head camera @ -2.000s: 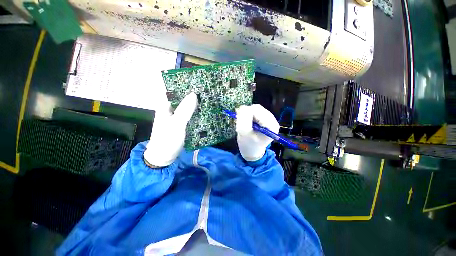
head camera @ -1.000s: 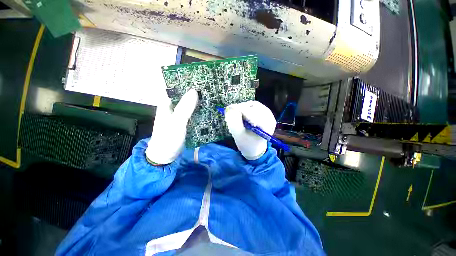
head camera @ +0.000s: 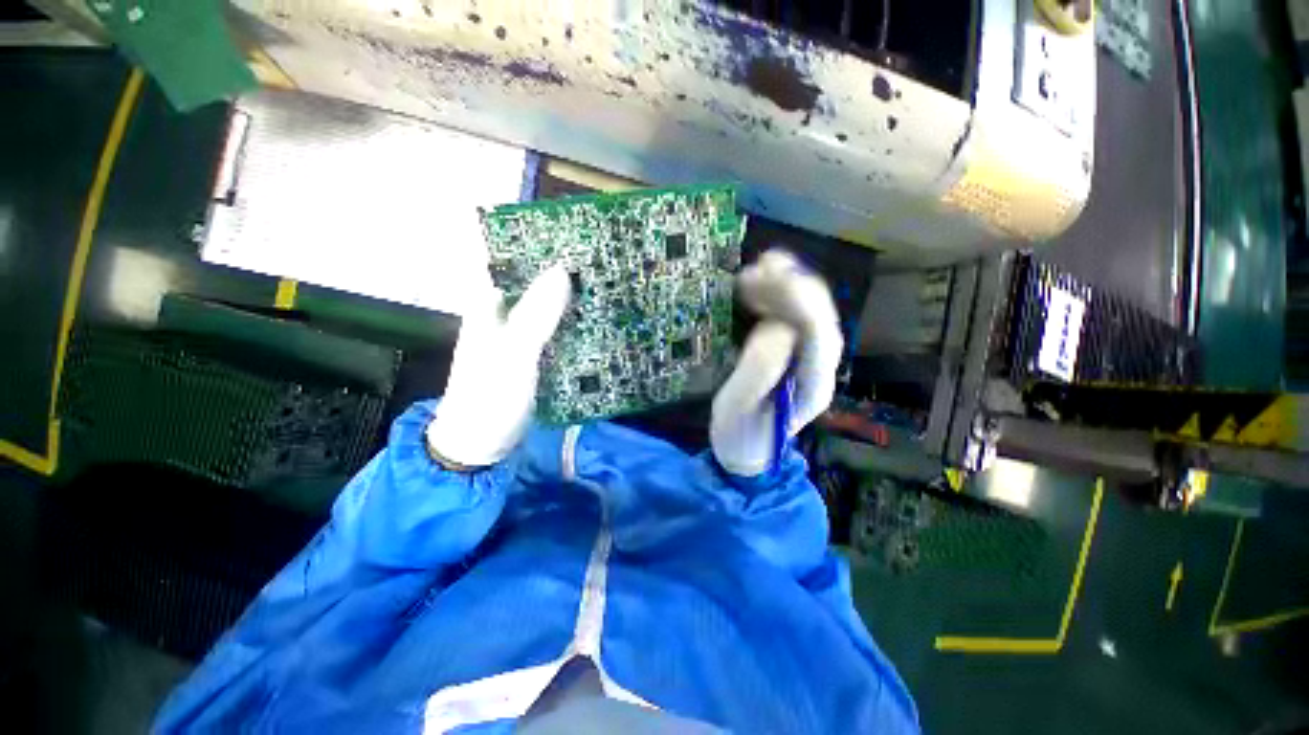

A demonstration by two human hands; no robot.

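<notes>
A green circuit board with dense components is held up in front of my chest, slightly tilted. My left hand, in a white glove, grips its left side with the thumb on its face; the other fingers are hidden behind it. My right hand, also gloved and partly blurred, is at the board's right edge. A blue pen shows partly in my right hand, along the palm. Whether the right fingers touch the board is unclear.
The chipped cream machine edge spans the top. A clipboard with white paper lies behind the board at left. A green card hangs at upper left. Racks holding boards stand at lower left and right. A dark ribbed rack is at right.
My right hand has moved off the board's face to its right edge, and the pen has turned from pointing at the board to lying along the palm. My left hand still holds the board.
</notes>
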